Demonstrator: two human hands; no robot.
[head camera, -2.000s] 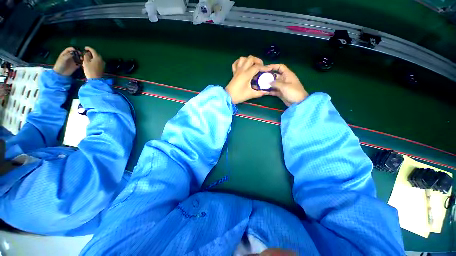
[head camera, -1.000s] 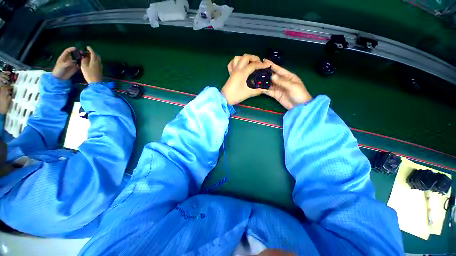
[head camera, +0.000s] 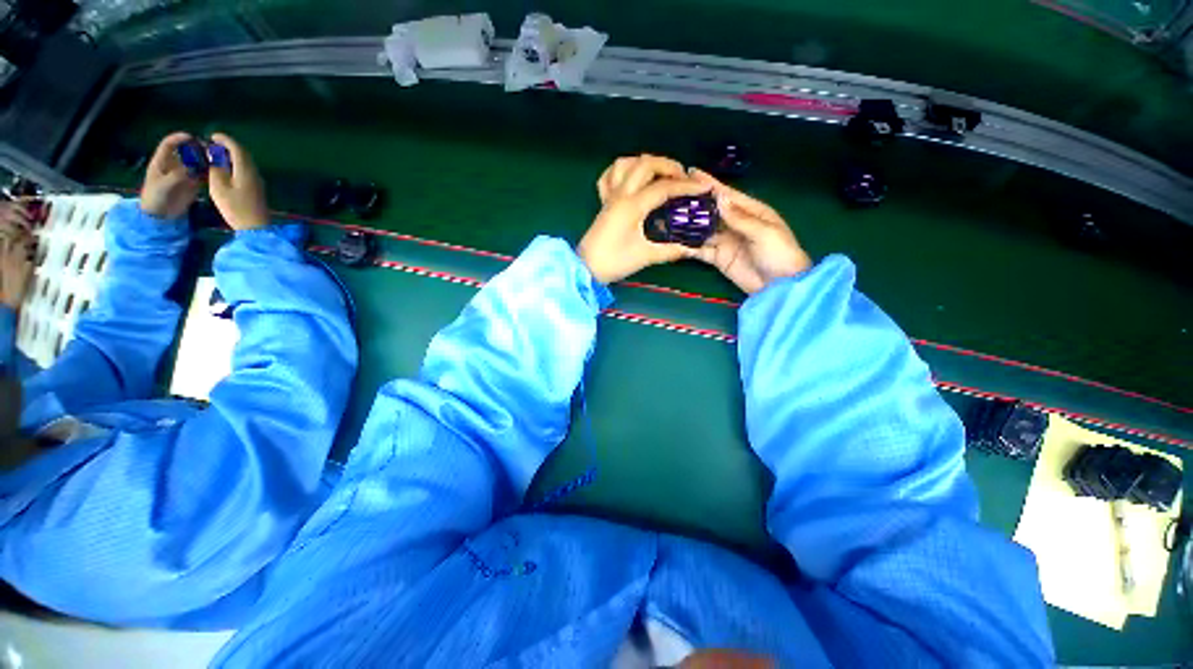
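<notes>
A black round unit (head camera: 686, 221) with purple-white reflections on its glossy face is held between my two hands, above the near edge of the green conveyor. My left hand (head camera: 633, 220) grips its left side. My right hand (head camera: 755, 235) grips its right side with the fingers behind it. The fingertips behind the unit are partly hidden. Both hands are bare, with blue sleeves.
The dark green conveyor (head camera: 523, 170) carries spaced black units, one at the right (head camera: 864, 187). A metal rail (head camera: 667, 76) holds wrapped white bundles (head camera: 555, 52). Stacked black parts (head camera: 1121, 474) lie on a yellow sheet (head camera: 1075, 575). A neighbouring worker's hands (head camera: 238, 183) are at left.
The unit's face has turned from bright white through dark to purple-white reflections, as my hands tilt it. My hands stay in nearly the same place.
</notes>
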